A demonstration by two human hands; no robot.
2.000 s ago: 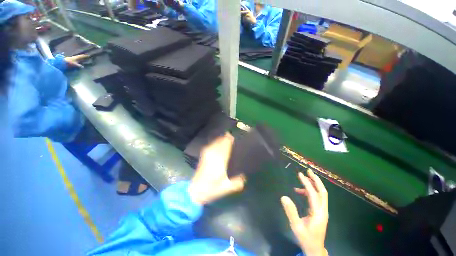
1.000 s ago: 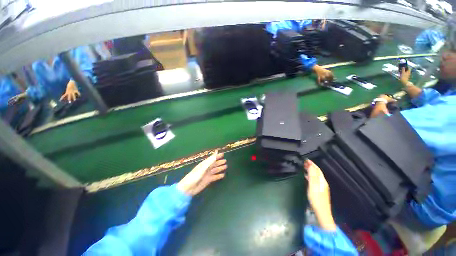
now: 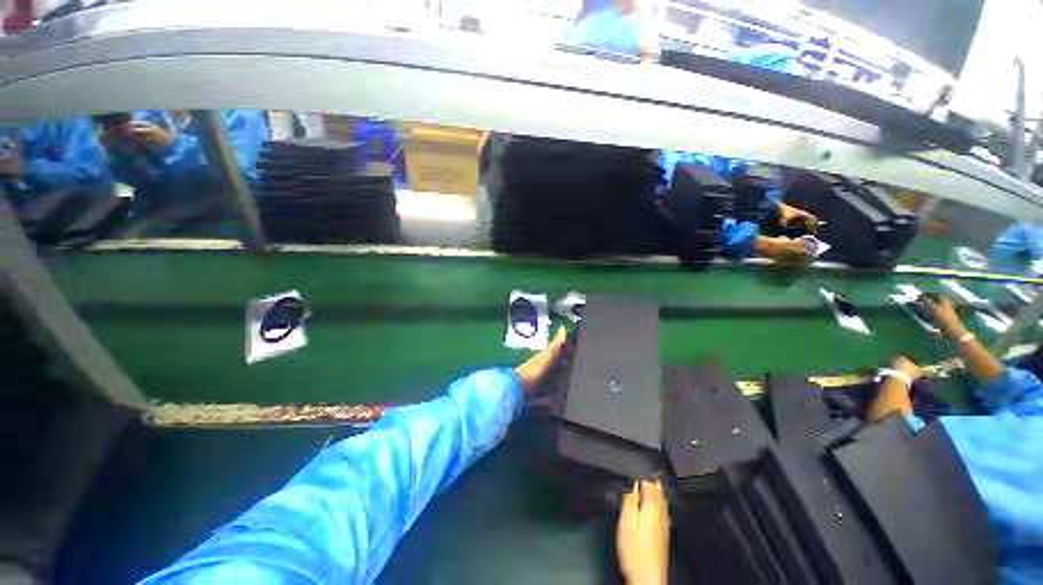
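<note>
A stack of flat matte black sleeves [image 3: 614,383] stands on the bench right of centre, with a small pale mark on the top one. My left hand [image 3: 542,363] is at the stack's far left side, its fingers partly hidden by the stack. My right hand [image 3: 644,528] is at the stack's near edge, fingers bent onto it. Both hands touch the stack; whether it is lifted cannot be told. More black sleeves [image 3: 715,421] lie and lean directly to the right.
Bagged black cables [image 3: 278,325] lie spaced along the green belt [image 3: 423,354] beyond the bench edge. A person's blue sleeve [image 3: 1001,469] is at right. Tall black stacks [image 3: 572,197] stand across the belt. A whitish shelf beam [image 3: 343,86] crosses above.
Both hands have moved in to the black stack, the left from the bench to its far left side, the right from beside it to its near edge. The view has shifted slightly.
</note>
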